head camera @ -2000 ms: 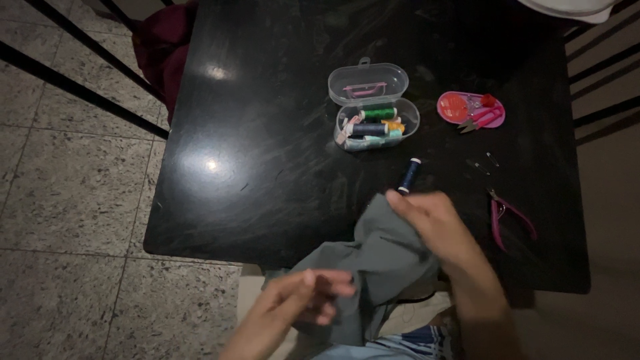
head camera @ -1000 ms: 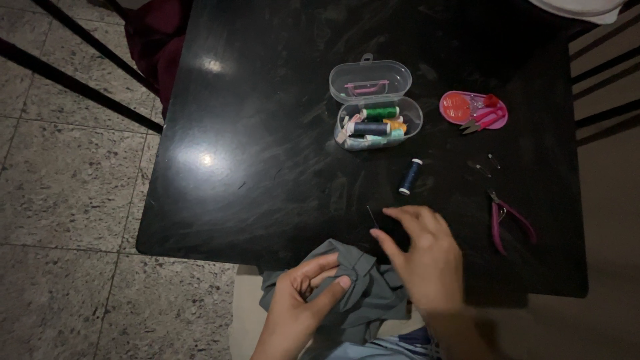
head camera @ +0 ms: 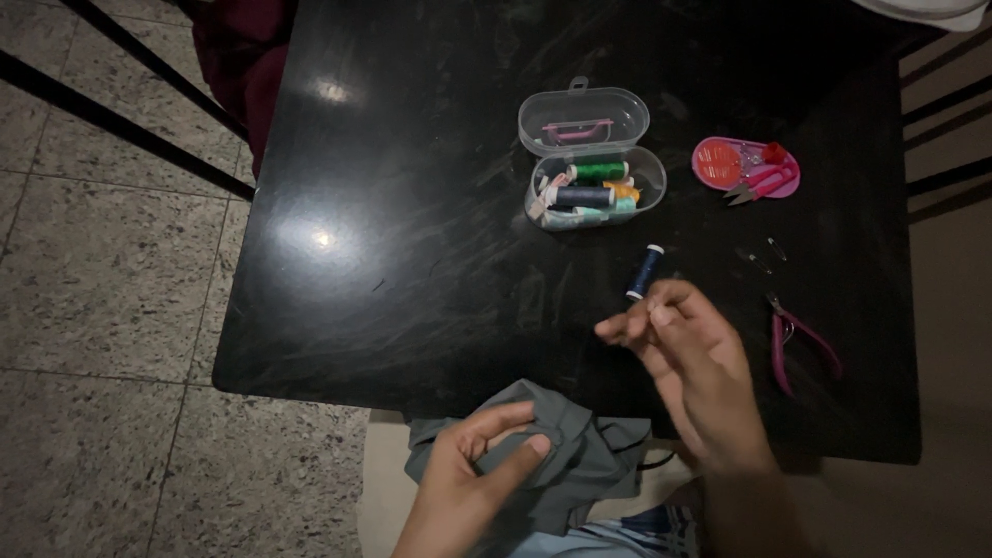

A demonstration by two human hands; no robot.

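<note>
Grey fabric (head camera: 573, 465) lies bunched over the lap at the table's front edge, with a fold of it between the thumb and fingers of my left hand (head camera: 480, 465). My right hand (head camera: 690, 364) is raised over the table's front part, its thumb and index finger pinched together; whether a needle or thread is between them cannot be made out. Just beyond those fingertips lies a spool of dark blue thread (head camera: 646, 273). Further back, an open clear plastic case (head camera: 657, 203) holds several thread spools, among them a green one (head camera: 601, 171) and a navy one (head camera: 583, 197).
On the black table (head camera: 403, 310), a pink tray (head camera: 789, 186) at the right holds small pink-handled scissors (head camera: 763, 183) and a red disc of needles (head camera: 719, 163). Two safety pins (head camera: 776, 249) and pink-handled nippers (head camera: 792, 333) lie nearer. Chairs stand at both sides.
My right hand has moved up and away from the fabric, towards the blue spool, and its thumb and index finger have come together. My left hand still holds the fabric.
</note>
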